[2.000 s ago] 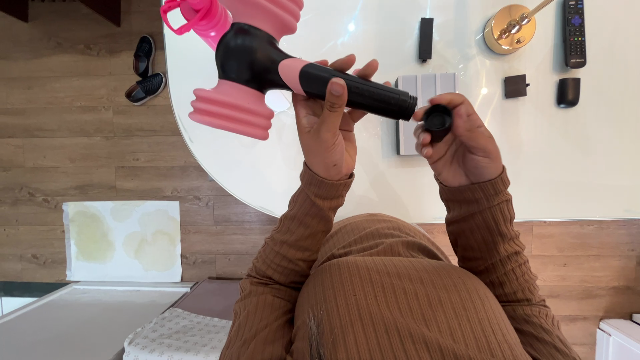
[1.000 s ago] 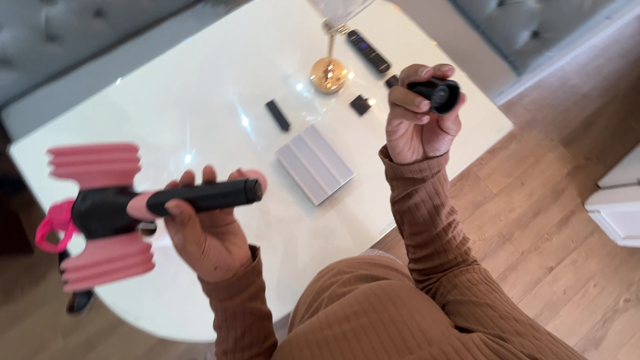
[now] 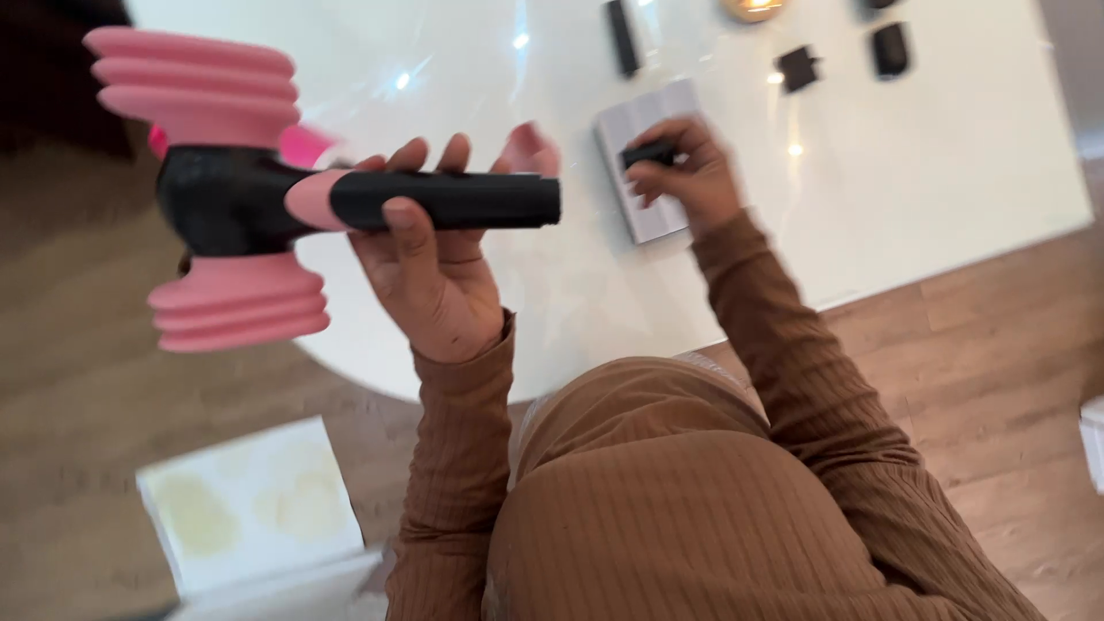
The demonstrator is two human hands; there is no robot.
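Note:
My left hand (image 3: 440, 267) grips the black handle of a device (image 3: 448, 201) that has a black T-shaped head and two ribbed pink ends. The handle points right, and its tip is bare. To the right of that tip, my right hand (image 3: 690, 172) pinches a small black cap (image 3: 649, 155) between thumb and fingers. Beneath the right hand lies a silver-grey ridged box (image 3: 642, 211) on the white table. A pink object (image 3: 530, 151), blurred, shows just behind the handle's tip. Bright pink plastic (image 3: 306, 145) is partly hidden behind the device's head.
On the glossy white table (image 3: 931, 198) lie a black bar (image 3: 621, 39), a small black square piece (image 3: 798, 69) and a black rounded item (image 3: 890, 50). A gold lamp base (image 3: 755, 7) stands at the top edge. A stained white sheet (image 3: 254, 504) is at lower left.
My right hand has come down from its raised place at the right to over the grey box, with the black cap still held. The left hand keeps its grip on the handle. The view has turned.

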